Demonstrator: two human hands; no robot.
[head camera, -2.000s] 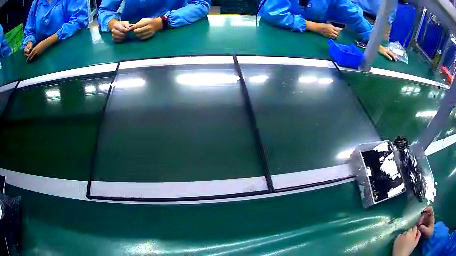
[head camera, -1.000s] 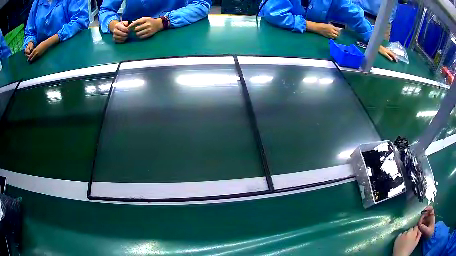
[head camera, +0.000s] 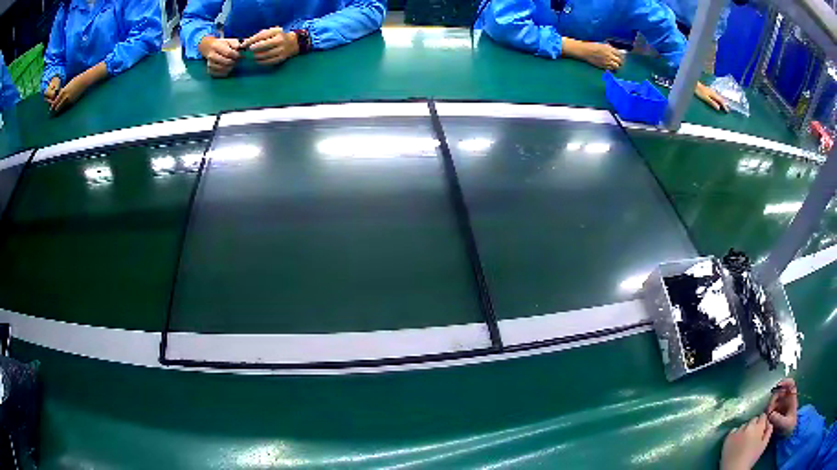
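Neither of my hands is in the picture. A large clear panel (head camera: 321, 239) with thin black edges lies flat on the line in front of me, over the white strips. A second clear panel (head camera: 560, 211) lies beside it on the right, with a black edge strip (head camera: 466, 225) between them. An open grey parts bin (head camera: 675, 344) with black and white pieces stands at the right. Shiny dark tangled parts (head camera: 754, 307) lie in a second bin touching it, with small white parts (head camera: 790, 340) at the outer edge.
At the lower right, a neighbour's hands (head camera: 766, 427) hold a tiny dark piece. Coworkers in blue smocks sit along the far side; one pair of hands (head camera: 246, 50) is together. A blue bin (head camera: 635, 97) stands by a grey post (head camera: 693, 69). A dark wrapped item (head camera: 18, 413) is at the left edge.
The fingers of the far coworker in the middle have shifted slightly. The panels and bins have not moved.
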